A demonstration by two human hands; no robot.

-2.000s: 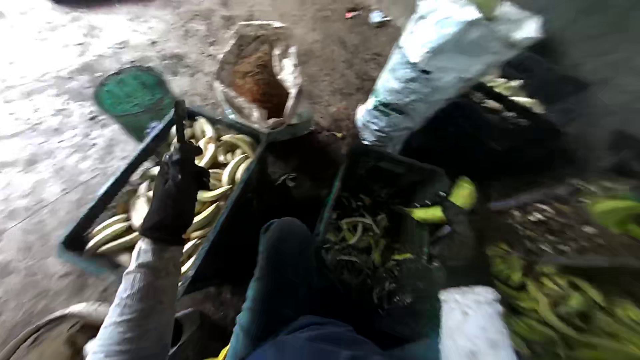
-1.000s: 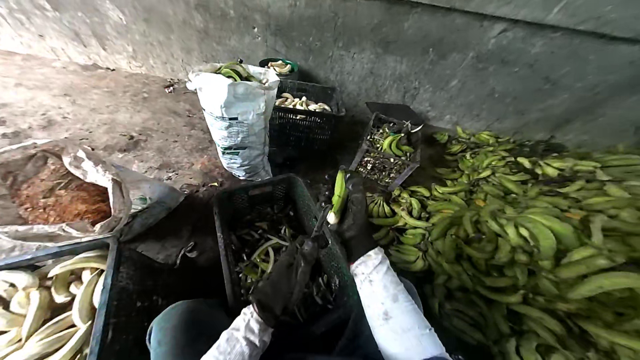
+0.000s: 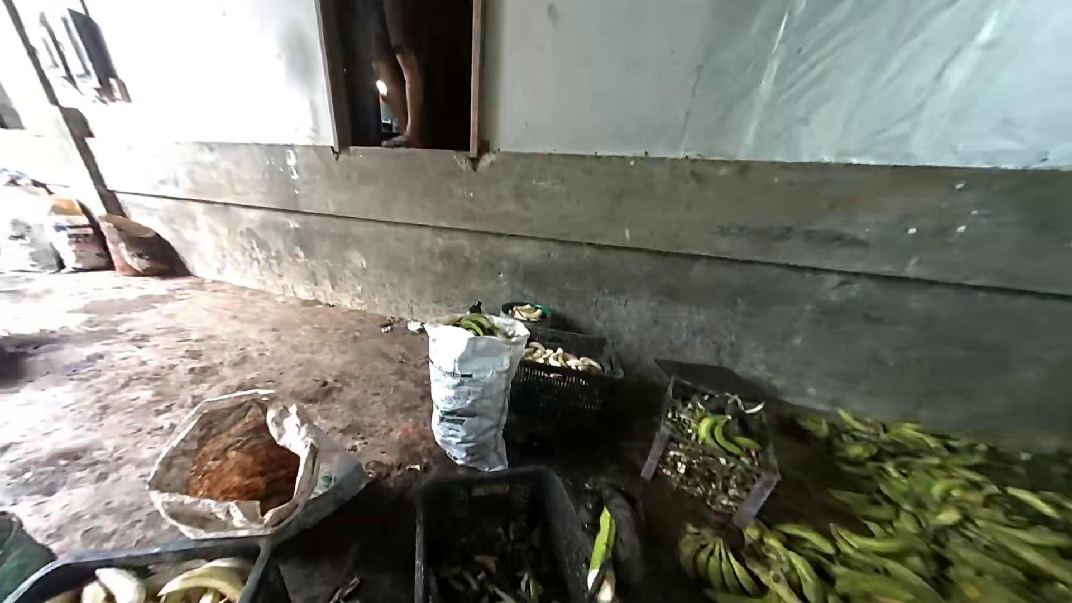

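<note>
At the bottom, right of centre, a dark-gloved hand, my right hand (image 3: 625,528), grips a green plantain (image 3: 601,544) with pale flesh showing at its lower end. It is held beside the right wall of a black plastic crate (image 3: 427,536) with dark peelings inside. My left hand cannot be seen. At the lower left, a crate (image 3: 193,548) holds peeled plantains (image 3: 209,579). A large heap of green plantains (image 3: 921,528) lies on the floor at the right.
An open sack (image 3: 172,490) of brown material stands left. A full white sack (image 3: 471,402), a crate of peeled plantains (image 3: 561,394) and a crate with peelings and green plantains (image 3: 712,481) stand near the concrete wall (image 3: 670,293). A person's legs (image 3: 410,84) show in an opening.
The view has tilted up strongly to the wall. My left hand, seen beside the plantain one second ago, has gone out of view. The plantain stays in my right hand, with more pale flesh showing.
</note>
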